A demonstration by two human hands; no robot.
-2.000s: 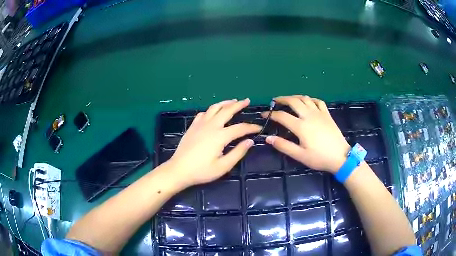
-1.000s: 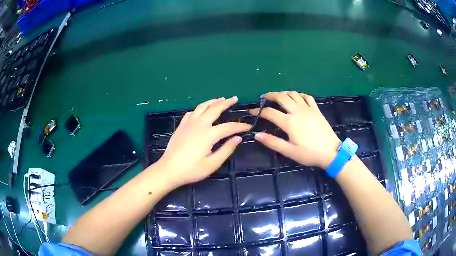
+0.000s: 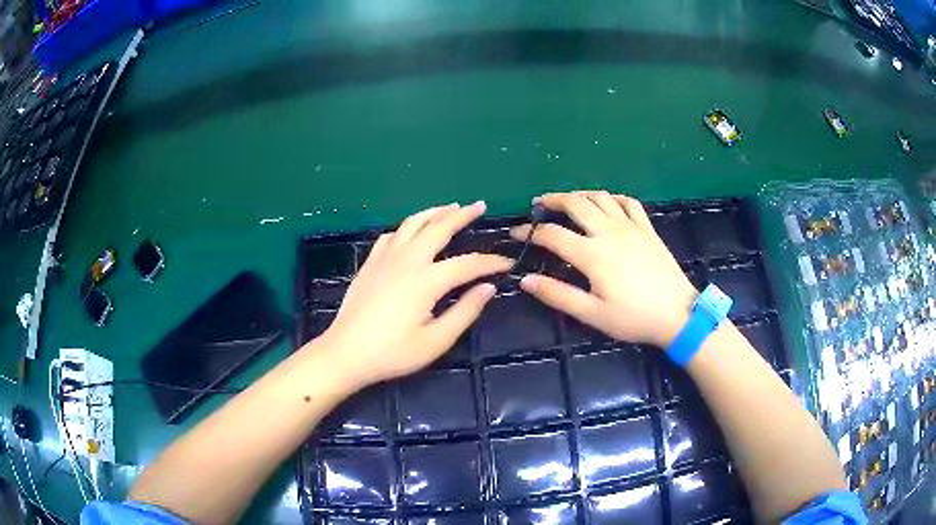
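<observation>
A thin dark lead [image 3: 528,244] with a small pale tip runs between my two hands, above the upper part of the black blister tray [image 3: 531,386]. My left hand [image 3: 408,287] reaches in from the left, with thumb and index fingertips at the lead's lower end. My right hand [image 3: 620,265], with a blue wristband [image 3: 701,325], holds the lead's upper end at its index fingertip; its thumb tip lies near my left thumb. Whether a dark unit lies between the fingertips cannot be told against the dark tray.
A clear blister tray [image 3: 844,277] with orange and silver parts lies right. A flat black slab [image 3: 212,344], small dark units [image 3: 149,260] and a white power strip [image 3: 87,402] lie left. Small units [image 3: 723,127] lie on the green bench beyond. A blue bin [image 3: 103,29] stands upper left.
The whole view has shifted slightly, so bench and tray appear further left than two seconds ago. The units beyond the tray have moved left in relation to it. Both hands keep nearly the same pose.
</observation>
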